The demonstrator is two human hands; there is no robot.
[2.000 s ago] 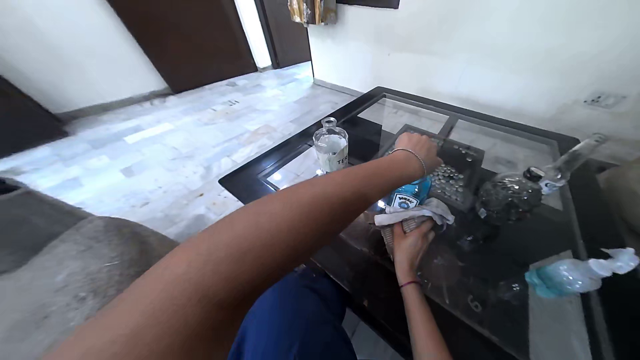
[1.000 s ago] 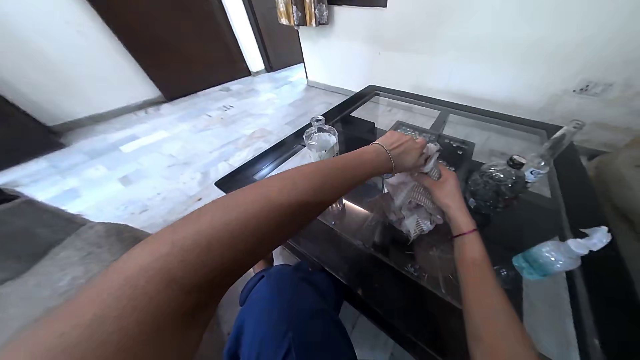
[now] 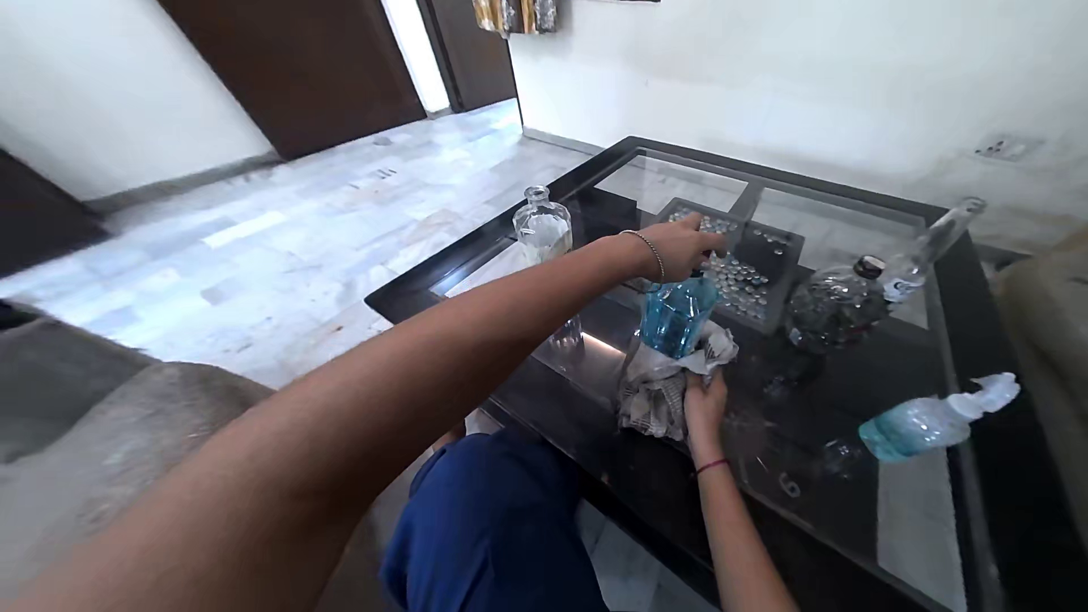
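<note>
A blue glass bottle (image 3: 673,319) leans on the dark glass-topped table, its lower part wrapped in crumpled newspaper (image 3: 659,395). My right hand (image 3: 707,404) grips the paper low on the bottle's right side. At the bottle's top is my left hand (image 3: 684,246), fingers pointing right; it covers much of the neck, so its hold cannot be told. A clear glass bottle (image 3: 544,229) stands to the left. On the right are a dark-capped ribbed round bottle (image 3: 837,306), a tall clear bottle (image 3: 926,255) and a clear pump bottle with blue-green liquid (image 3: 918,425).
Clear glass beads (image 3: 739,285) are spread on a dark square panel (image 3: 778,255) behind the hands. The table's black rim (image 3: 799,191) runs near the white wall. Grey upholstered seating (image 3: 161,425) is at left, my blue-clothed legs (image 3: 493,527) below.
One second ago newspaper hid the blue bottle and both hands were close together near its top. Now the blue glass shows, and my right hand is lower, on the paper.
</note>
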